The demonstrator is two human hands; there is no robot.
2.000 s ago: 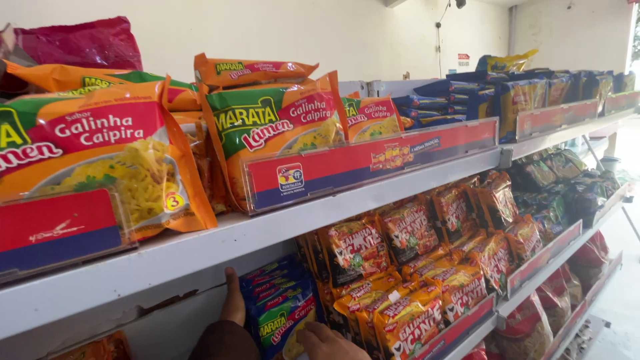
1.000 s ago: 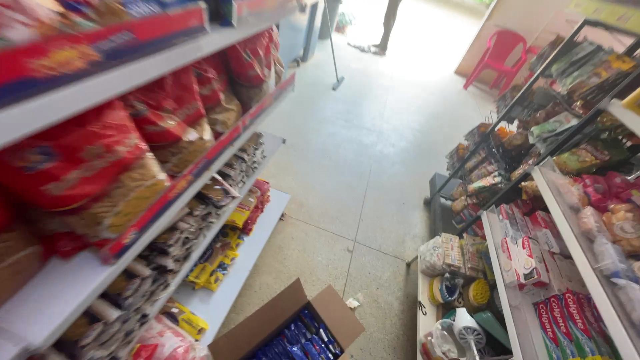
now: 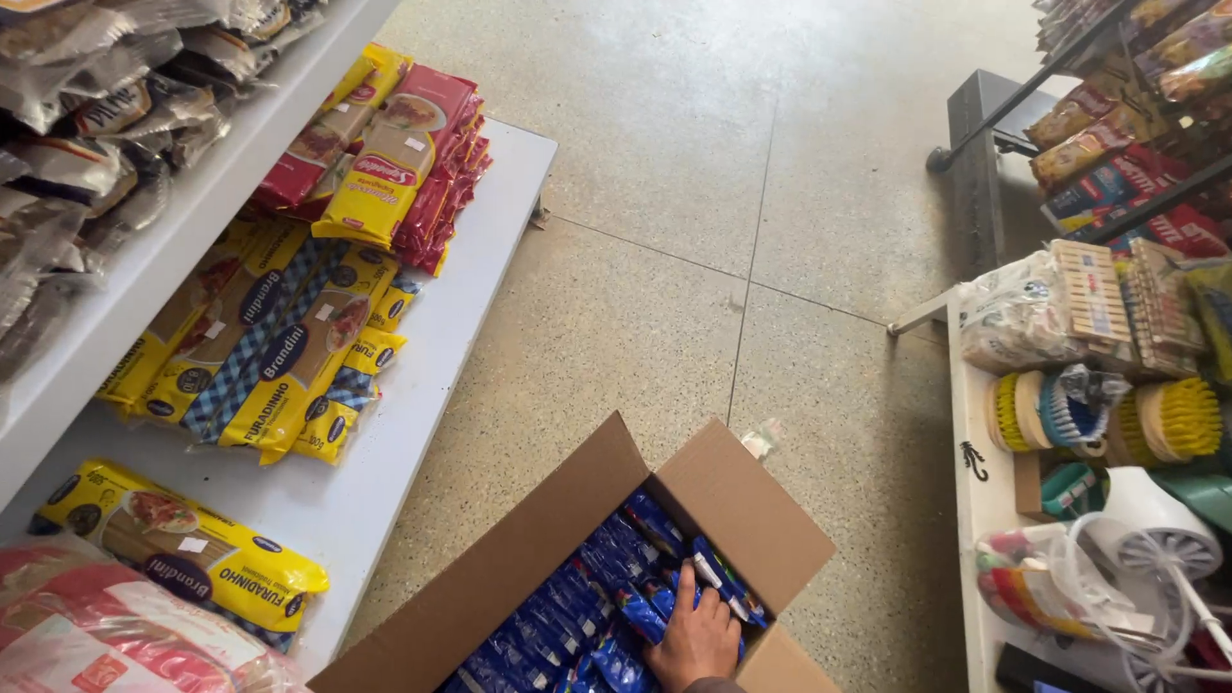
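An open cardboard box (image 3: 539, 539) stands on the floor at the bottom centre of the view, its flaps spread. Rows of shiny blue packets (image 3: 539, 626) fill it. My right hand (image 3: 695, 635) reaches in at the box's right side, palm down, the index finger stretched out and the others bent. Its fingertips touch blue packets near a packet with a white edge (image 3: 712, 568); whether they grip one is hidden. My left hand is out of view.
Left, a white shelf (image 3: 452, 318) holds yellow Brandini pasta packs (image 3: 279, 346) and red-and-yellow pasta packs (image 3: 395, 154). Right, a low white shelf (image 3: 972, 481) carries scrubbing brushes (image 3: 1179, 419) and clothes pegs (image 3: 1092, 294). Speckled floor (image 3: 626, 289) lies between. A dark metal rack (image 3: 974, 173) stands farther right.
Two seconds ago both hands were around noodle packs on a lower shelf; now only my right hand shows, inside the box. The view has swung down to the floor.
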